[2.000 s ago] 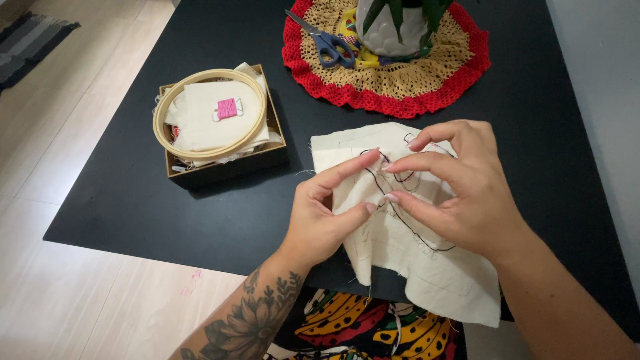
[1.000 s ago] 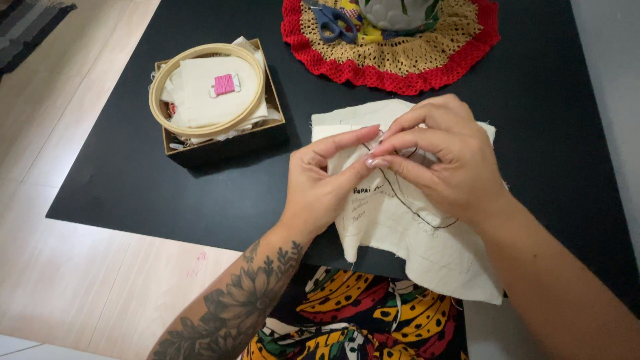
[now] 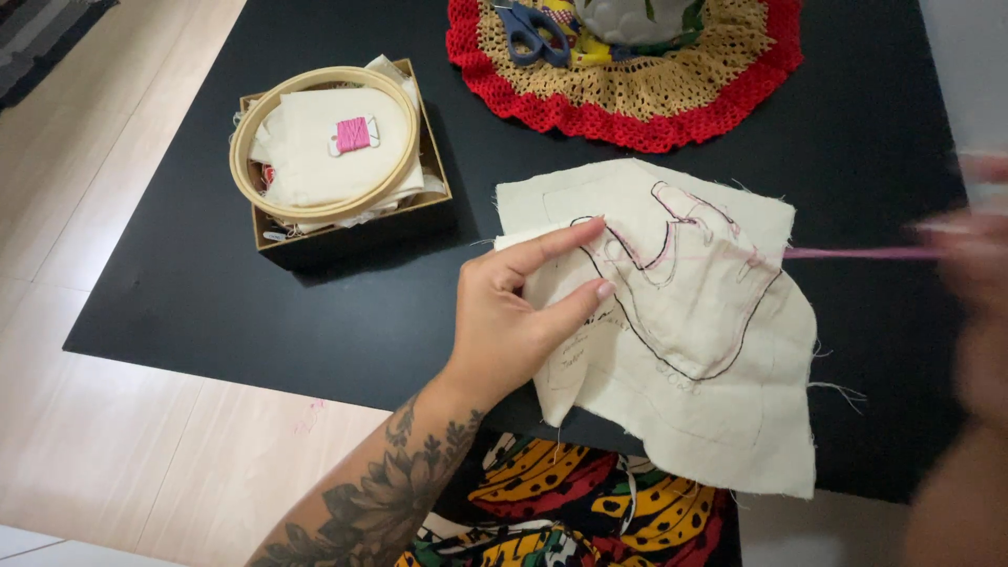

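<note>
A piece of cream cotton fabric lies over the table's near edge, with a dark outline and faint pencil lines on it. My left hand pinches a fold of it between thumb and index finger at the outline's left part. Pink thread runs taut from the fabric to my right hand, which is raised at the far right edge and blurred. The right fingers seem closed around the thread's end; whether a needle is there cannot be seen.
An open box of fabric scraps stands at the left. On it rest a wooden embroidery hoop and a bobbin of pink thread. Scissors and a potted plant sit on a red-edged crocheted mat.
My right hand has moved from the fabric beside my left hand out to the right, and pink thread now stretches between it and the fabric. My left hand still holds the cloth.
</note>
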